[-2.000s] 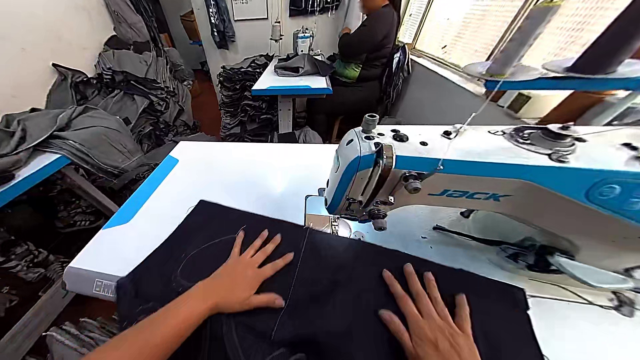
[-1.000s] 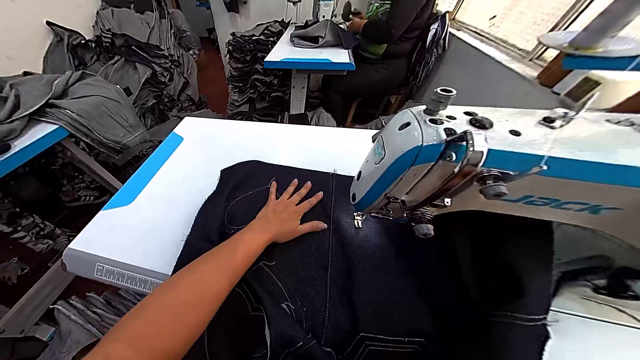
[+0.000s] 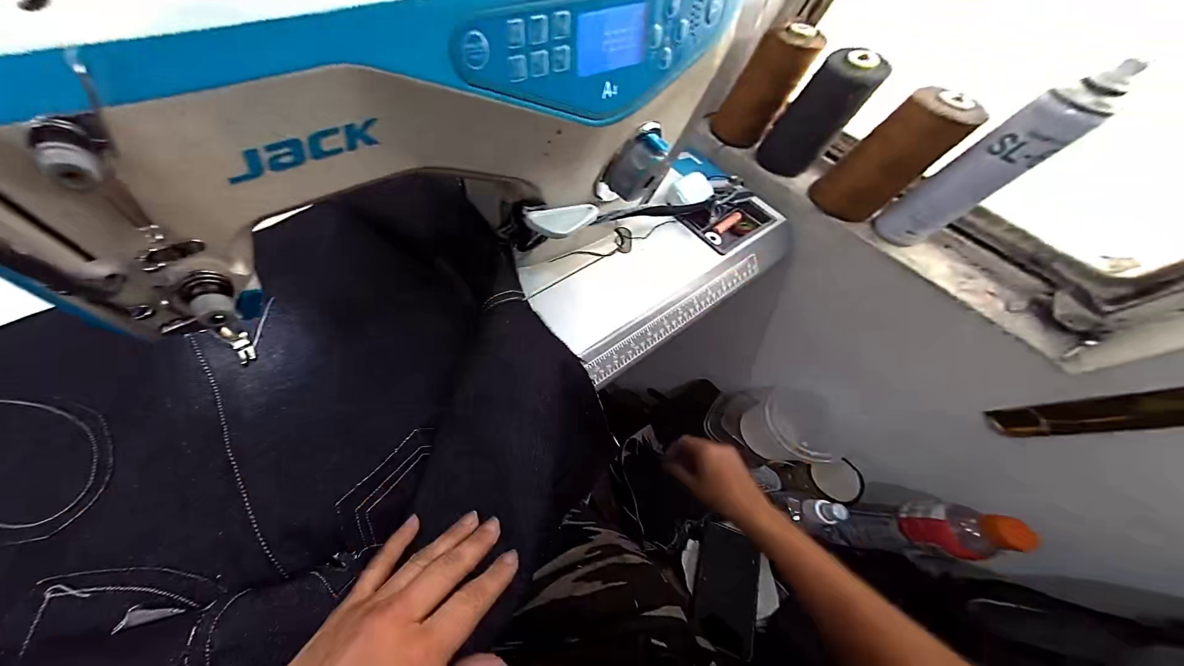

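Observation:
Dark denim trousers [image 3: 370,370] with pale stitching lie across the bed of a Jack sewing machine [image 3: 370,139]. Its presser foot [image 3: 242,349] stands over the denim, beside a long stitched seam. My left hand [image 3: 416,592] rests flat on the denim near the bottom of the view, fingers apart, next to a stitched pocket outline. My right hand [image 3: 712,472] is off the table to the right, low beside dark fabric near my lap; its fingers look curled and blurred, and whether it holds anything cannot be told.
Thread cones [image 3: 897,153] and a grey tube [image 3: 1013,153] stand on the window sill. A small tray [image 3: 731,227] with a bobbin is set in the table corner. Below are a plastic bottle [image 3: 962,530], a phone [image 3: 726,587] and clear containers [image 3: 786,425].
The view has swung far to the right. The denim, lower on the table two seconds ago, now extends under the machine arm. My right hand, on the denim two seconds ago, is off the table.

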